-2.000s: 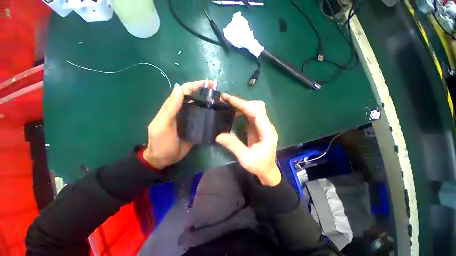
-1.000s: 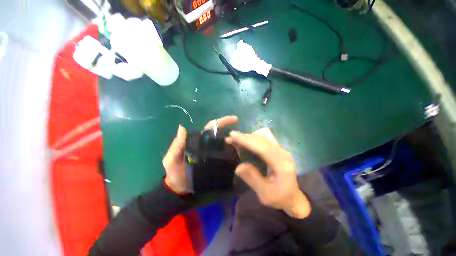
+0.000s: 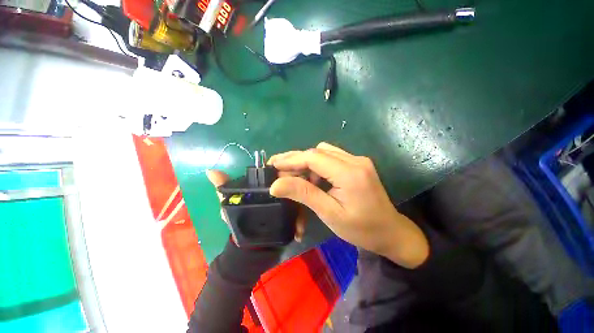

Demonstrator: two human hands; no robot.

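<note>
A black power adapter (image 3: 262,220) with two round plug pins pointing up the picture is held over the near edge of the green table. A gap shows between its halves, with a yellow part inside at the left. My left hand (image 3: 219,181) holds it from behind and below; most of this hand is hidden by the adapter. My right hand (image 3: 352,198) has its thumb and index finger at the plug end, touching the adapter at its right side.
A black rod tool (image 3: 391,27) with a white end lies at the back, beside a cable connector (image 3: 329,84). A thin wire (image 3: 234,146) lies behind the adapter. A white bottle (image 3: 202,106) and a red digital meter (image 3: 223,14) stand back left. A blue bin (image 3: 553,175) is at right.
The view has turned and shifted left. The adapter, closed-looking two seconds ago, now shows a gap with yellow inside. My right hand has moved to its plug end.
</note>
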